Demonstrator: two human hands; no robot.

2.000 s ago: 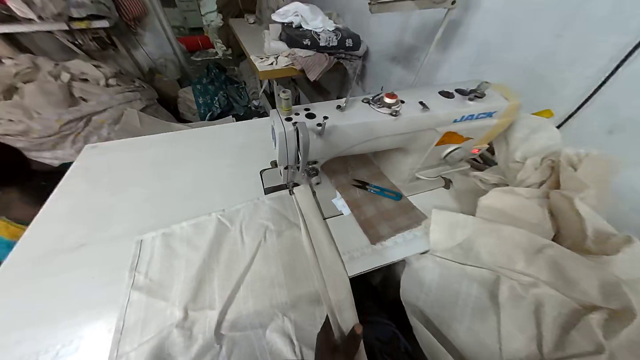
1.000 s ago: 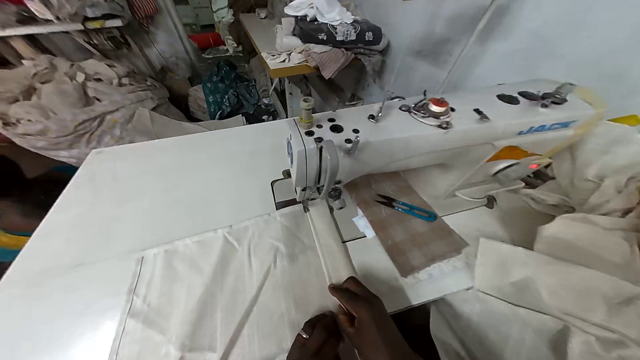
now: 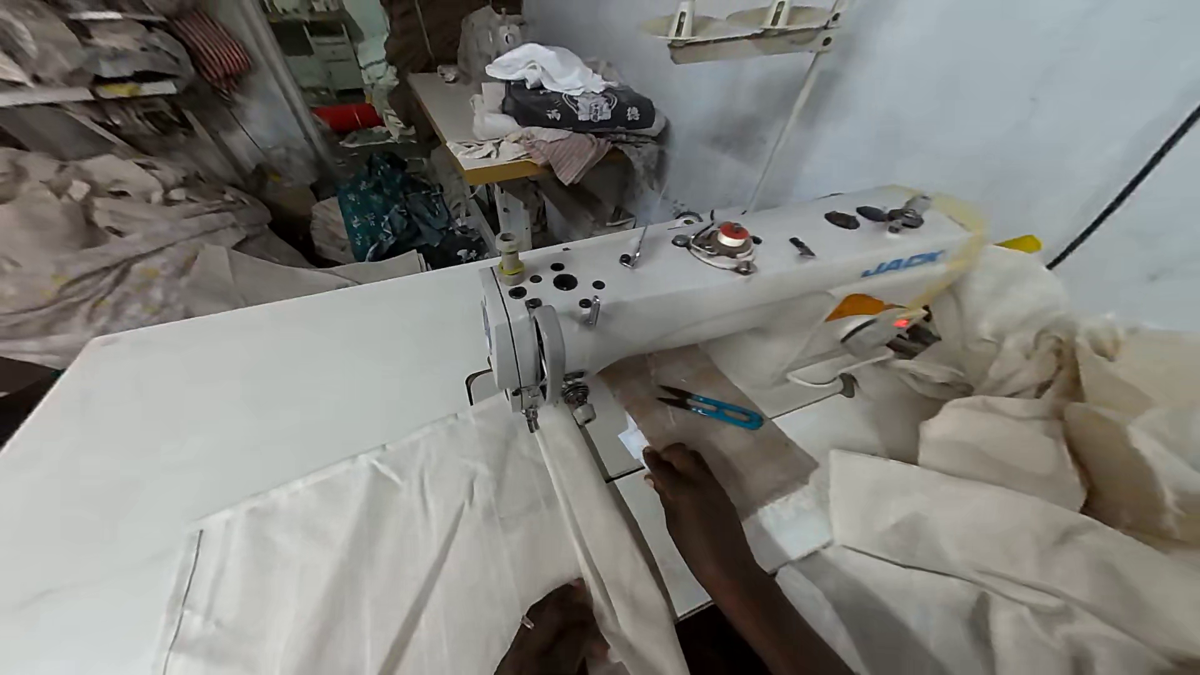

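Cream cloth lies on the machine table, its folded edge strip running under the needle of a white Jack sewing machine. My left hand is at the bottom, on the cloth beside the folded strip; its fingertips are partly hidden, so its grip does not show. My right hand reaches to the right of the strip, fingers curled near a small white piece and the left edge of a brown checked cloth. Blue-handled thread snips lie on that checked cloth.
Bunched cream cloth fills the right side. A white tabletop extends left, with heaped fabric beyond it. Another table with folded cloths stands behind. A thread stand rises at the back wall.
My right hand has moved from the folded strip up and right to the checked cloth's edge. My left hand remains low by the strip.
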